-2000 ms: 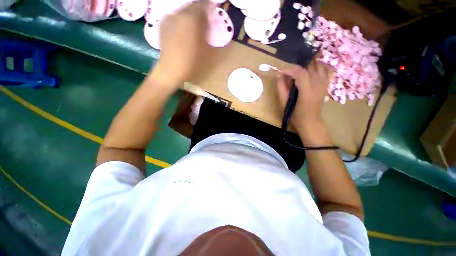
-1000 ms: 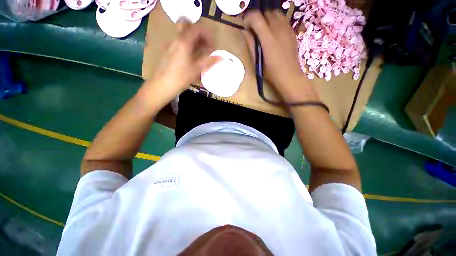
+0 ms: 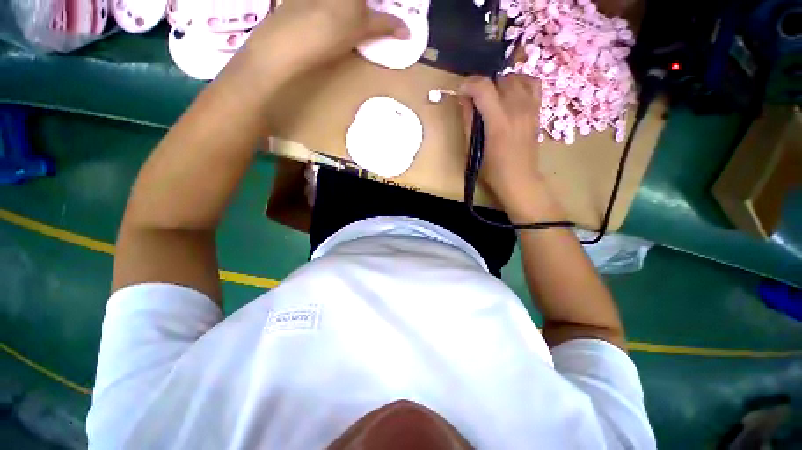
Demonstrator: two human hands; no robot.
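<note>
A pale round pink cover (image 3: pixel 384 137), white under glare, lies on the brown cardboard sheet (image 3: pixel 440 167) in front of me. My left hand (image 3: pixel 321 31) is at the top edge, partly cut off, with its fingers on another pink cover (image 3: pixel 400 44) that has dark holes. My right hand (image 3: pixel 503 119) holds a small pink piece (image 3: pixel 436 95) at its fingertips. The black soldering iron (image 3: pixel 476 145) is also in my right hand, its tip hidden. The pile of small pink pieces (image 3: pixel 580 70) lies beyond and right of that hand.
Pink covers (image 3: pixel 207 44) are grouped at upper left, beside a clear plastic bag (image 3: pixel 57 26). A black unit (image 3: pixel 695 70) with a red light stands upper right, with the iron's cord (image 3: pixel 620 176) running to it. An open carton (image 3: pixel 761 180) is at far right.
Since a second ago, my left hand has moved up from the round cover to the holed cover. My right hand has come down from the top of the cardboard, with a small piece now showing at its fingertips.
</note>
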